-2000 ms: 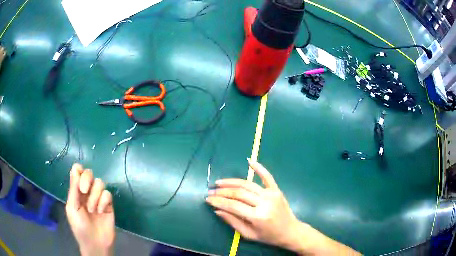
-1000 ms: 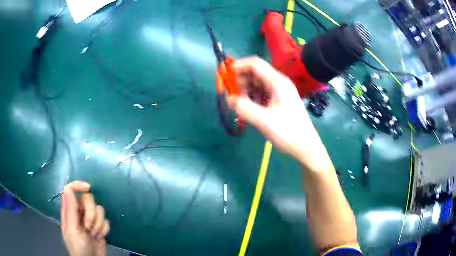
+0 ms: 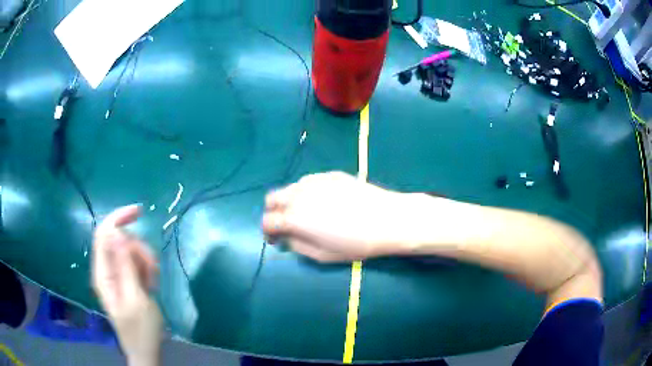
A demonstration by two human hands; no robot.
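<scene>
Thin black wires (image 3: 229, 190) lie in loose curves on the green bench, running under or beside my right hand. My right hand (image 3: 304, 218) is over the middle of the bench, back up, with fingers curled in; whether it holds anything is hidden. My left hand (image 3: 125, 257) is at the lower left, blurred, fingers bent and thumb side up; I cannot tell if a wire is between the fingertips. The orange-handled scissors are not visible. White offcuts (image 3: 176, 198) lie between the hands.
A red heat gun (image 3: 349, 68) stands upright at the back. Black parts (image 3: 437, 80) and a pink pen (image 3: 437, 57) lie right of it, near a cable pile (image 3: 554, 64). A white sheet (image 3: 107, 36) and a dark cable bundle (image 3: 60, 136) are at the left.
My right hand held the scissors near the heat gun a second ago; it is now lower and nearer me, scissors out of sight. The heat gun looked tilted then and is upright now.
</scene>
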